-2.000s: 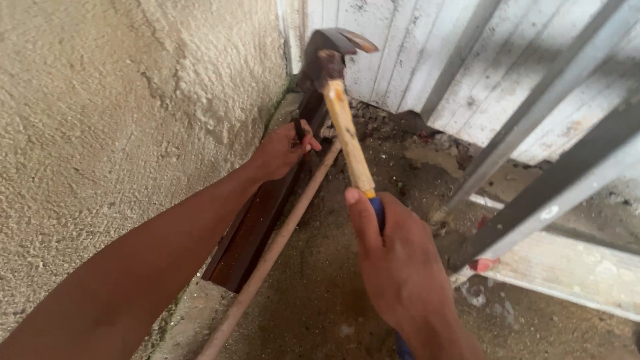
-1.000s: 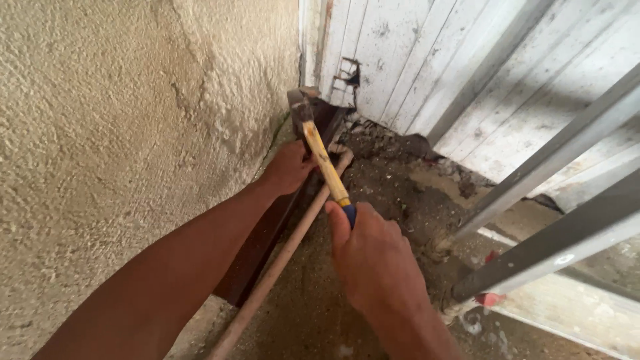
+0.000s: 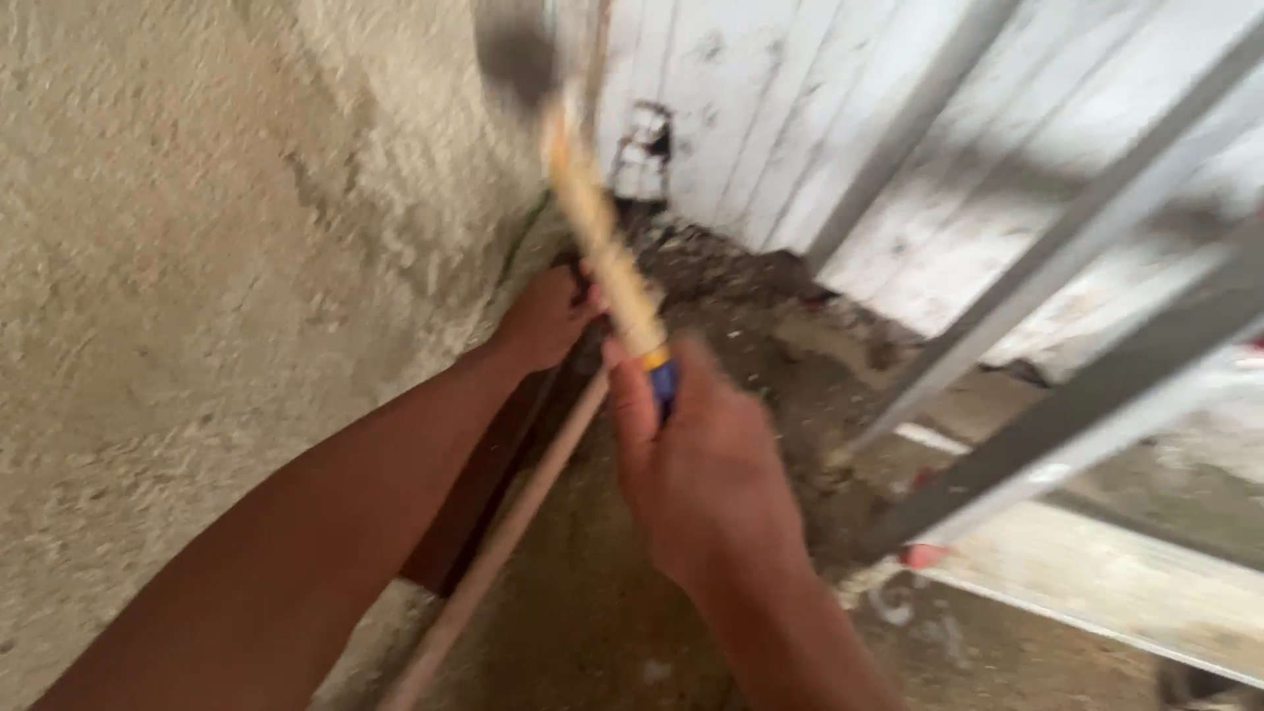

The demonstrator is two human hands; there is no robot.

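My right hand [image 3: 706, 454] grips a claw hammer [image 3: 607, 247] by the blue end of its wooden handle; the head is raised at upper left and blurred. Behind the handle, in the corner by the wall, my left hand [image 3: 548, 316] has its fingers closed on a small dark object, mostly hidden, which may be a chisel or a large nail. Below that hand a reddish-brown metal piece [image 3: 474, 484] runs along the foot of the wall. A long wooden pole [image 3: 504, 533] lies beside it, its upper end behind my right hand.
A rough plastered wall [image 3: 197, 197] rises on the left. White ribbed metal sheeting [image 3: 750, 109], with a torn hole near its lower corner, closes the far side. Grey metal bars [image 3: 1066, 415] slant across the right, above a pale board [image 3: 1106, 583]. Broken rubble lies along the sheeting's foot.
The hammer was low by my left hand one second ago, and its head is now raised up and left. My left hand stays in the corner by the wall.
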